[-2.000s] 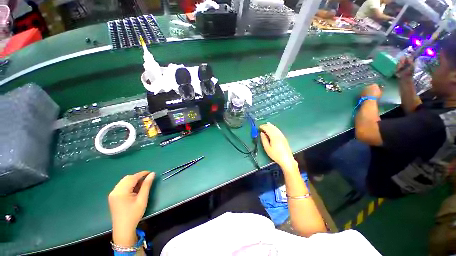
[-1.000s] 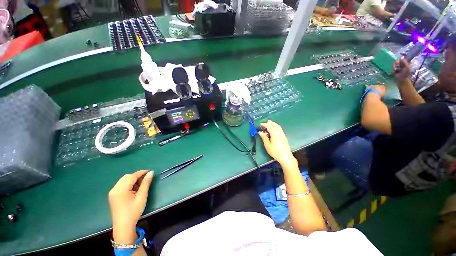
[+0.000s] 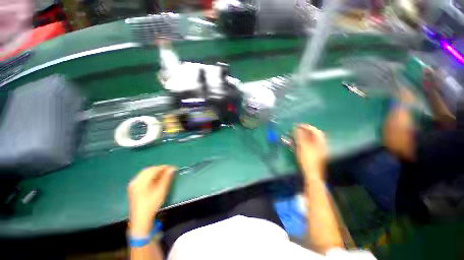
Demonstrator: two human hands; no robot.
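The view is strongly blurred. My left hand rests at the bench's front edge with its fingers curled; whether it holds anything cannot be told. Thin dark tweezers lie flat just right of it. My right hand is over the bench to the right, fingers bent, beside a blue-ended tool or clip. A small dark shape shows at its fingertips, too blurred to name. The black bench unit with two round black cups and white wipes stands between and behind my hands.
A white tape roll lies left of the unit on clear trays. Stacked blister trays stand at the left. A jar with a white wipe is right of the unit. A metal post rises behind. Another person's arm is at the right.
The whole view has shifted and blurred, so the bench things appear further right. My left hand keeps about the same place by the tweezers. My right hand sits slightly further from the blue end.
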